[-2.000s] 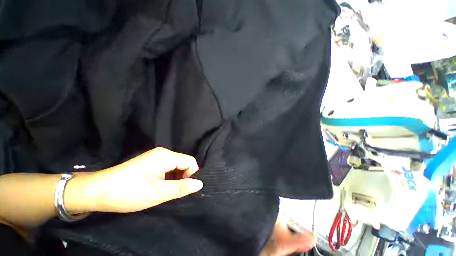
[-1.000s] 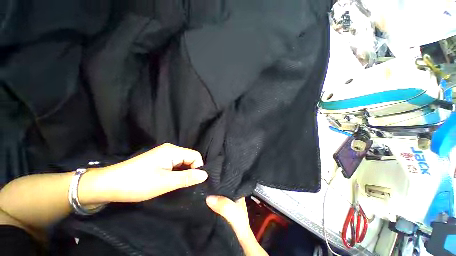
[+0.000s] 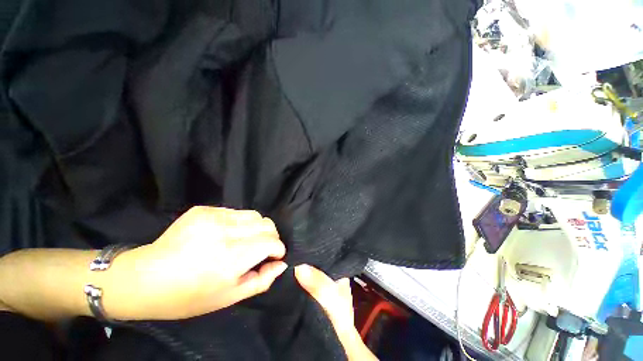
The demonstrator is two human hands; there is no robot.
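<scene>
A large black garment [image 3: 395,176] fills the left and centre, with a ribbed, twill-like area and seam lines near the middle. My left hand [image 3: 225,261], with a silver bracelet on the wrist, comes in from the left and pinches the cloth between thumb and bent fingers. My right hand [image 3: 328,296] comes up from the bottom edge. Its thumb lies on the cloth just right of my left fingertips, and its other fingers are mostly hidden under the garment. The two hands are almost touching.
A white sewing machine with a teal stripe [image 3: 550,143] stands at the right. Red-handled scissors [image 3: 499,321], a dark phone [image 3: 493,225] and a white cable [image 3: 460,303] lie on the white table [image 3: 416,285]. Clear plastic bags [image 3: 522,53] are behind.
My right hand has come up from the lower right to the cloth beside my left hand. My left hand has rolled over, showing more of its back. The lower garment edge has shifted off the table's front edge.
</scene>
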